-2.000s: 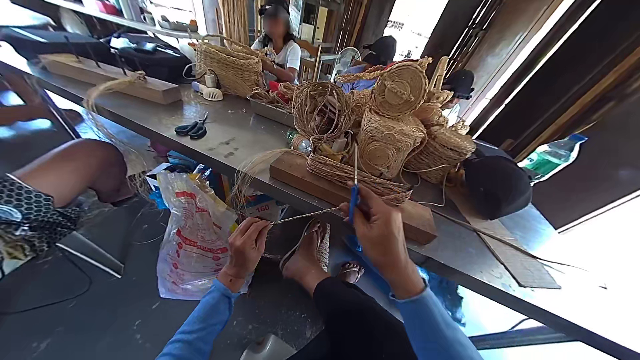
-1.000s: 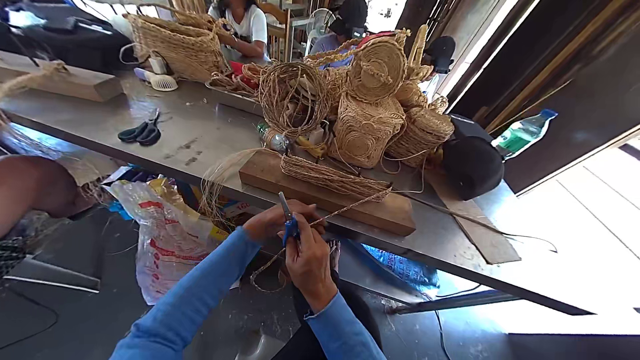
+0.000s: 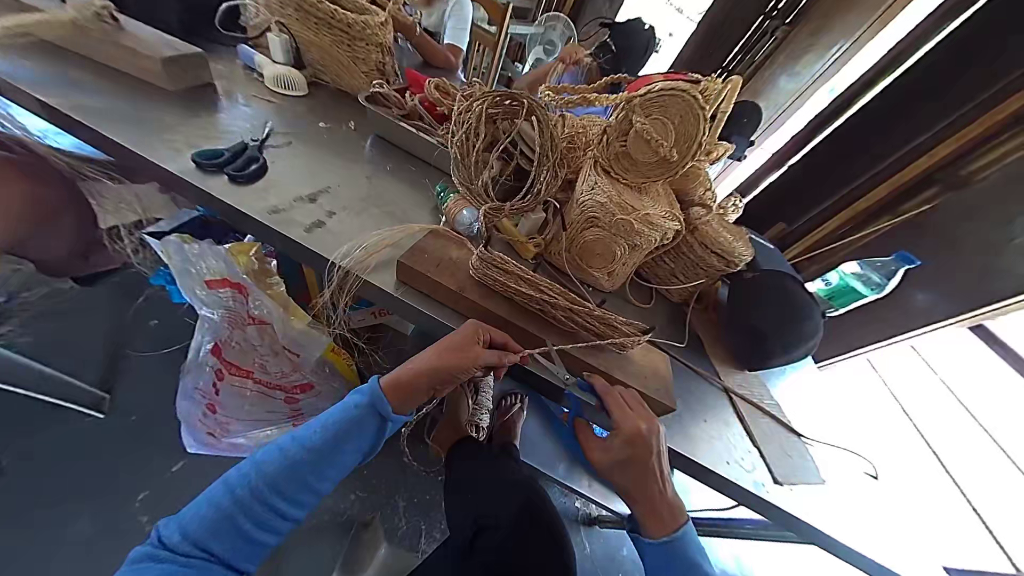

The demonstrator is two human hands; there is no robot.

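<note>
My left hand [image 3: 468, 356] pinches a thin braided fibre cord [image 3: 588, 345] near the table's front edge. The cord runs right to a long bundle of braided cord [image 3: 552, 302] lying on a wooden block [image 3: 640, 370]. In my right hand [image 3: 632, 440] are blue-handled scissors [image 3: 568, 382], their blades spread around or against the cord; which of the two is not clear. Loose braid hangs below my left hand. Pale raw fibres [image 3: 352, 276] spill over the table edge, left of the block.
Black-handled scissors [image 3: 236, 157], a brush [image 3: 284, 78] and woven baskets [image 3: 632, 216] lie on the metal table [image 3: 336, 192]. A black cap [image 3: 772, 316] and a green plastic bottle [image 3: 860, 282] are at right. A plastic bag [image 3: 240, 360] hangs below the edge. Other people sit across and at left.
My hands were close together a second ago and are now apart, the left on the cord, the right with the scissors. The scissors' blades now reach the cord. The view has moved closer to the table.
</note>
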